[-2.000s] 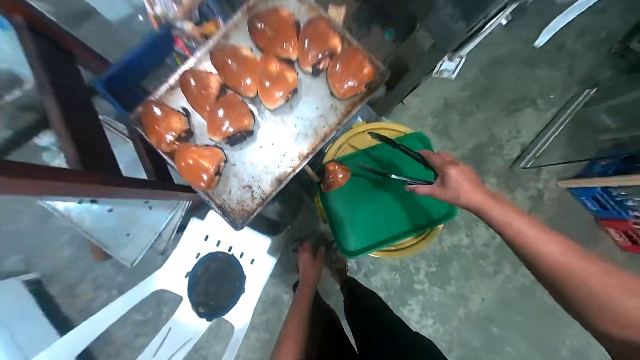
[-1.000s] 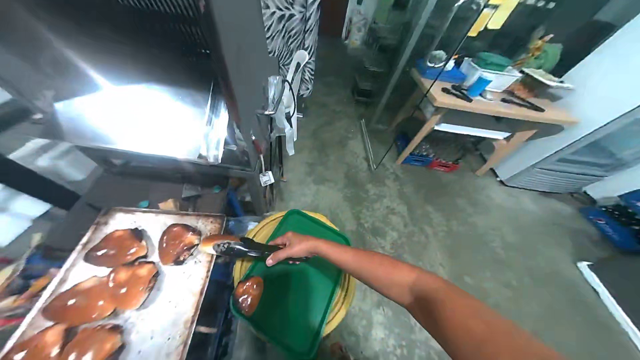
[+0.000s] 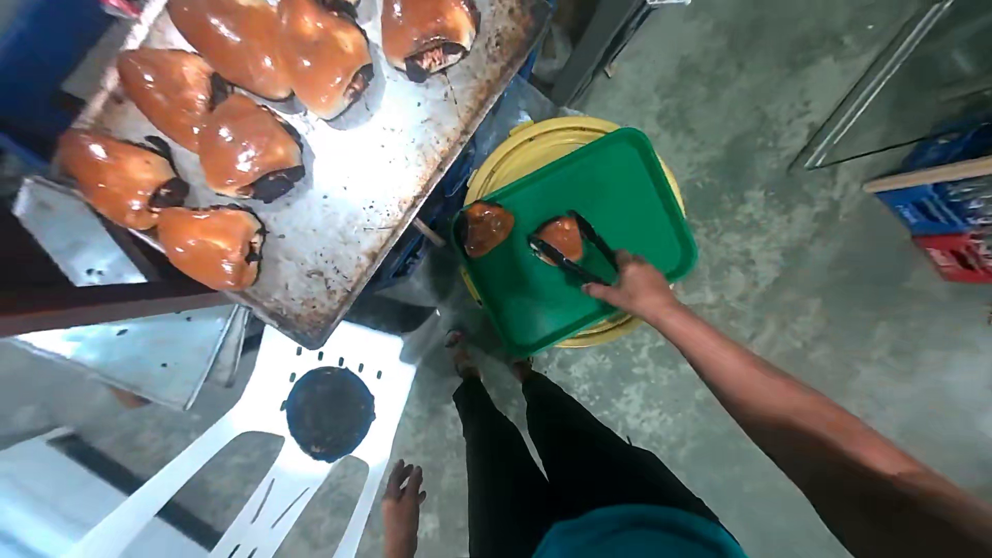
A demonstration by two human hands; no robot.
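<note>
My right hand (image 3: pixel 639 291) grips black tongs (image 3: pixel 577 263), whose two arms lie around a glazed brown bun (image 3: pixel 561 238) on a green plastic tray (image 3: pixel 612 182). A second glazed bun (image 3: pixel 488 229) sits at that tray's left edge. Low in the view, beside the white chair, my left hand (image 3: pixel 403 492) hangs with its fingers a little apart and nothing in it. At the upper left, several glazed buns (image 3: pixel 248 147) with dark ends rest on a worn metal baking tray (image 3: pixel 349 201).
The green tray rests on a round yellow lid (image 3: pixel 535 159). A white plastic chair (image 3: pixel 356 353) with a round dark object (image 3: pixel 329 413) on it stands at the lower left. Blue crates (image 3: pixel 926 201) and a red crate (image 3: pixel 957 256) are at the right. My feet are just below the green tray.
One second ago the tongs were at a bun by the baking tray's edge; now they are around a bun on the green tray, which held one bun then. The view has swung greatly.
</note>
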